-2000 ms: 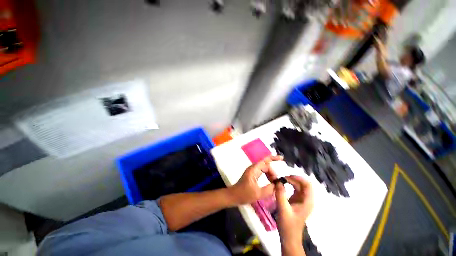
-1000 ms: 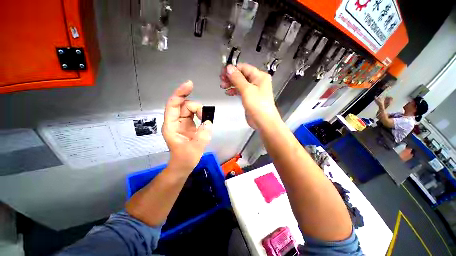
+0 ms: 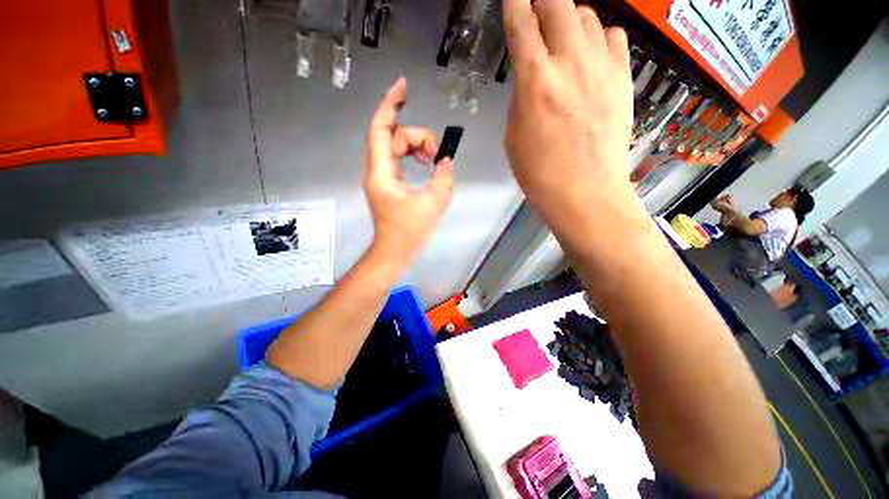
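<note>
My left hand [image 3: 409, 185] is raised in front of the grey panel and holds a flat black piece [image 3: 449, 143] between thumb and finger. My right hand [image 3: 570, 107] is raised beside the overhead clear and silvery fittings [image 3: 470, 49]; its fingertips are hidden behind the hand and reach the top edge, so I cannot tell if it holds anything. The pink holder [image 3: 548, 470] with a dark slot lies at the near part of the white tabletop [image 3: 478, 402]. The pink pad [image 3: 522, 357] and the main pile of black pieces [image 3: 588, 356] lie farther back.
A blue bin [image 3: 421, 336] with dark contents stands left of the table. An orange panel [image 3: 78, 78] is at upper left, and paper sheets [image 3: 205, 258] hang on the wall. Another person [image 3: 775, 229] is at a bench at right. My right forearm covers part of the table.
My right hand has moved right and up from one fitting to farther along the row. My left hand has moved up and right, still with the black piece. More of the main pile shows.
</note>
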